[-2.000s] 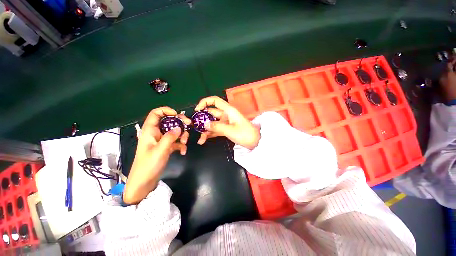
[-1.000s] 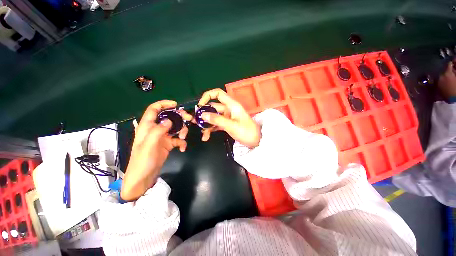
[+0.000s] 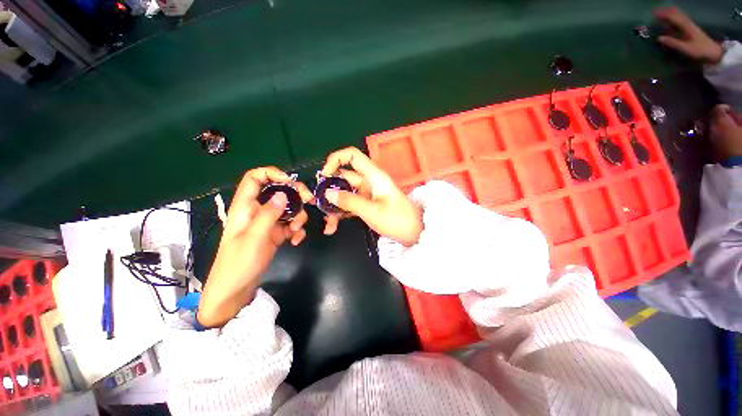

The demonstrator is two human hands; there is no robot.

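My left hand (image 3: 252, 231) holds a round glossy black unit (image 3: 282, 201), with the thumb on its face. My right hand (image 3: 370, 199) holds a second round black unit (image 3: 333, 195), also with the thumb on its face. The two units are side by side with a small gap, above the near edge of the green belt. A red tray (image 3: 498, 176) lies to the right, partly under my right sleeve. Several dark discs with thin tails (image 3: 595, 116) lie in its far right pockets.
A small shiny assembly (image 3: 213, 141) and a dark one (image 3: 561, 65) lie on the green belt (image 3: 342, 73). At left are papers (image 3: 81, 284), a blue pen (image 3: 108, 296), a black cable (image 3: 146, 258), a calculator (image 3: 130, 372) and another red tray (image 3: 50, 345). Another person's hands (image 3: 687, 36) are at right.
The small assemblies on the belt have shifted left. Both units are now tilted differently in my hands, without the striped reflections. The other person's hand has come into view over the belt at upper right.
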